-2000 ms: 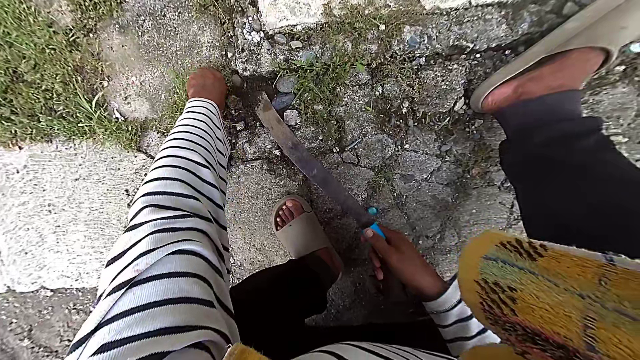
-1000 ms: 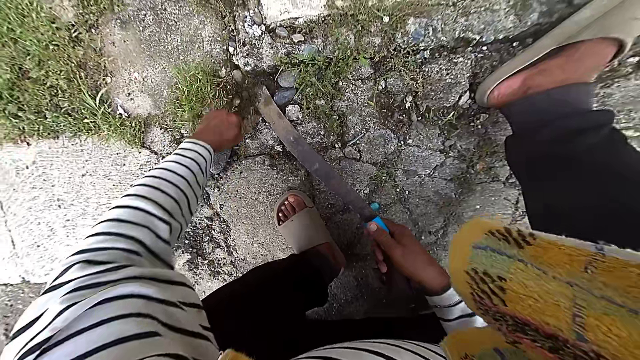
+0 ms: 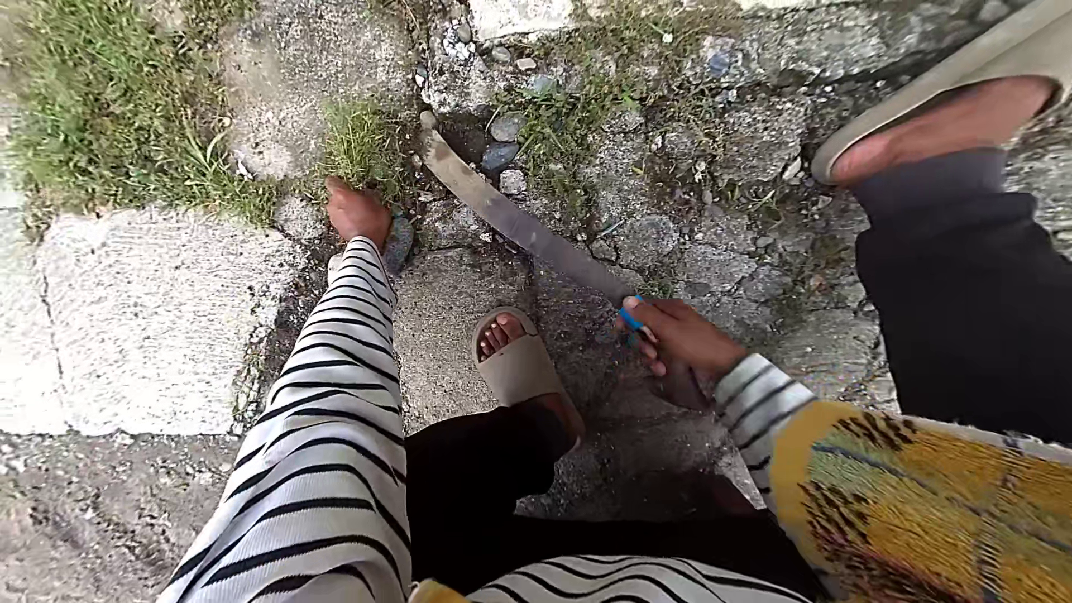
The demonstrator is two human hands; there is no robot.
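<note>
My right hand (image 3: 682, 335) is closed around the blue handle of a machete (image 3: 536, 234). The long, worn blade points up and left, its tip by a small dirt hollow among stones. My left hand (image 3: 358, 216) is at the lower edge of a grass tuft (image 3: 364, 142), left of the blade. Its fingers are mostly turned out of sight, so whether they grip the grass cannot be told. A grey rounded stone (image 3: 400, 243) lies beside the left wrist.
Cracked concrete paving (image 3: 159, 318) spreads all around, with a thick grass patch (image 3: 117, 109) at upper left and small weeds (image 3: 578, 117) in the cracks. My sandalled foot (image 3: 519, 360) stands below the blade; the other sandal (image 3: 938, 92) is at upper right.
My left hand has moved left from beside the blade's tip to the grass tuft. The right hand still holds the machete in about the same place.
</note>
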